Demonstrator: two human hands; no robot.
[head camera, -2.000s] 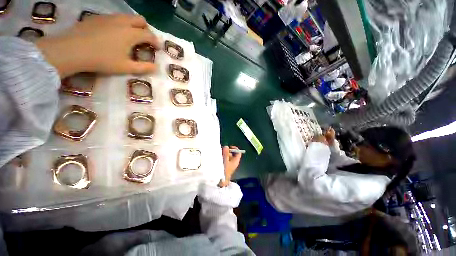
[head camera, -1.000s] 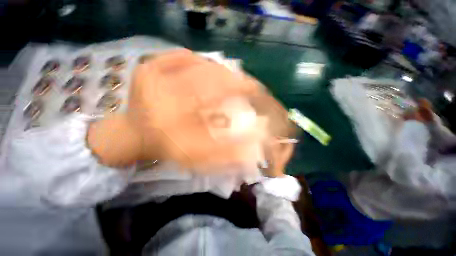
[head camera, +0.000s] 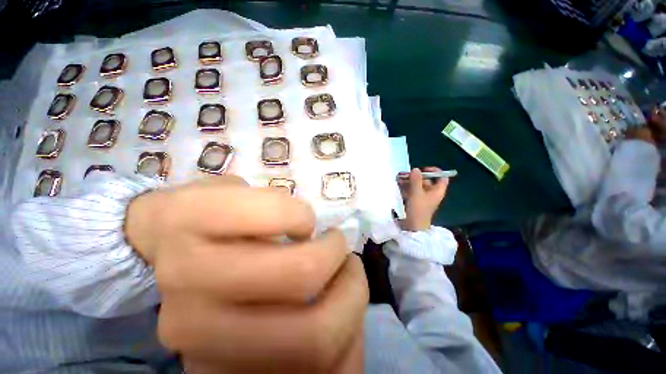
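Note:
Rose-gold watch cases (head camera: 212, 117) lie in rows on white foam sheets (head camera: 241, 29). My left hand (head camera: 255, 270) is large and close to the camera, fingers curled, over the front of the foam. A small whitish patch shows at its fingertips; I cannot tell whether it is a held piece or the foam behind. The hand hides part of the front row. My right hand (head camera: 423, 196) is beyond the foam's right edge and grips thin grey tweezers (head camera: 438, 174), their tip pointing right. A pale-blue adhesive sheet (head camera: 399, 157) sticks out by the foam edge beside that hand.
A green-yellow strip (head camera: 476, 150) lies on the dark green bench (head camera: 438, 80) to the right. Farther right, another worker's hand and white sleeve (head camera: 632, 186) are at a similar foam tray (head camera: 544, 109) of cases. A blue bin (head camera: 511, 274) is below the bench edge.
My left hand has moved from above the cases towards the camera, fingers now curled. The view has shifted, showing more rows of cases. My right hand still holds the tweezers.

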